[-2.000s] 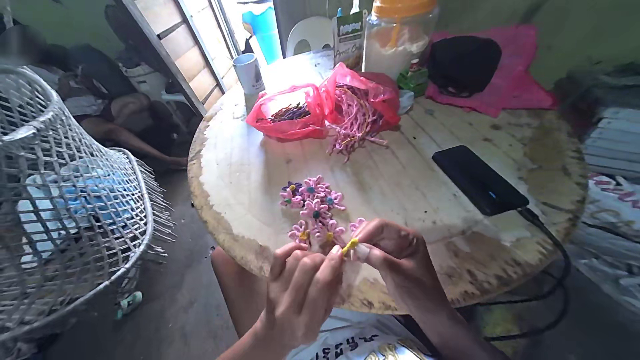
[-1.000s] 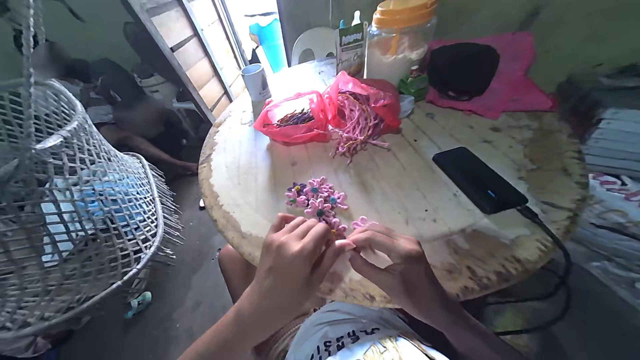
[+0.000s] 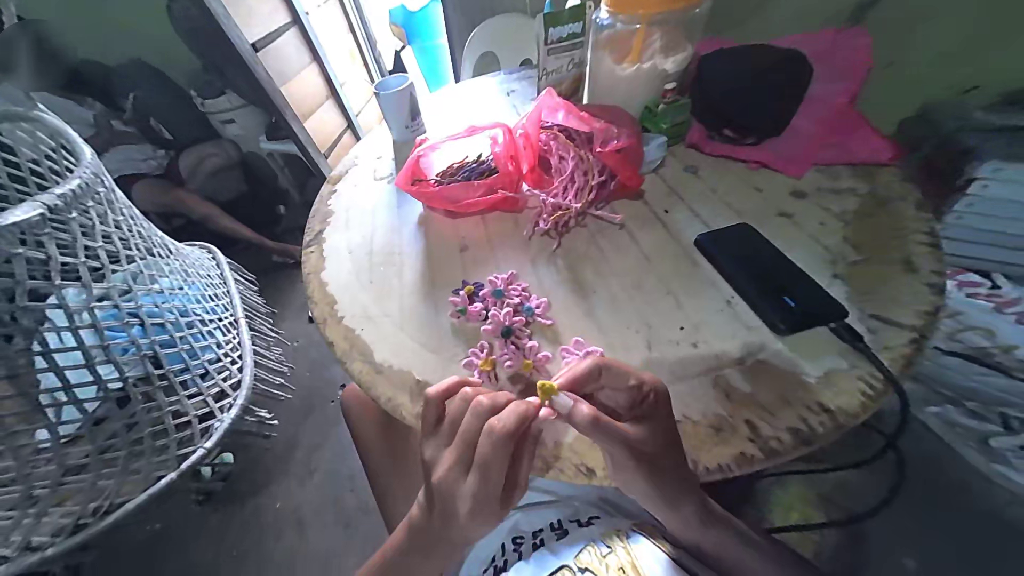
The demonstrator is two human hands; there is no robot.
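A small yellow piece (image 3: 546, 391), perhaps yarn or fuzzy wire, is pinched in the fingertips of my right hand (image 3: 628, 416). My left hand (image 3: 484, 440) meets it from the left, thumb and forefinger closed together at the yellow piece; whether they grip it too is hard to see. Just beyond the hands lies a cluster of pink flowers (image 3: 504, 324) with teal or yellow centres, and one dark purple flower (image 3: 468, 290) among them. Another pink flower (image 3: 579, 350) lies behind my right fingers, partly hidden.
Pink plastic bags hold dark strands (image 3: 464, 171) and pink twisted strands (image 3: 564, 172). A mug (image 3: 400, 108), a large jar (image 3: 640, 60), a black cap-like item (image 3: 752, 92) and a black power bank or phone (image 3: 770, 278) with a cable stand around the round wooden table (image 3: 640, 288). A woven hanging chair (image 3: 128, 344) and a person are left.
The yellow piece, seen between the hands two seconds ago and hidden one second ago, shows again at the fingertips. The fingers of both hands have shifted.
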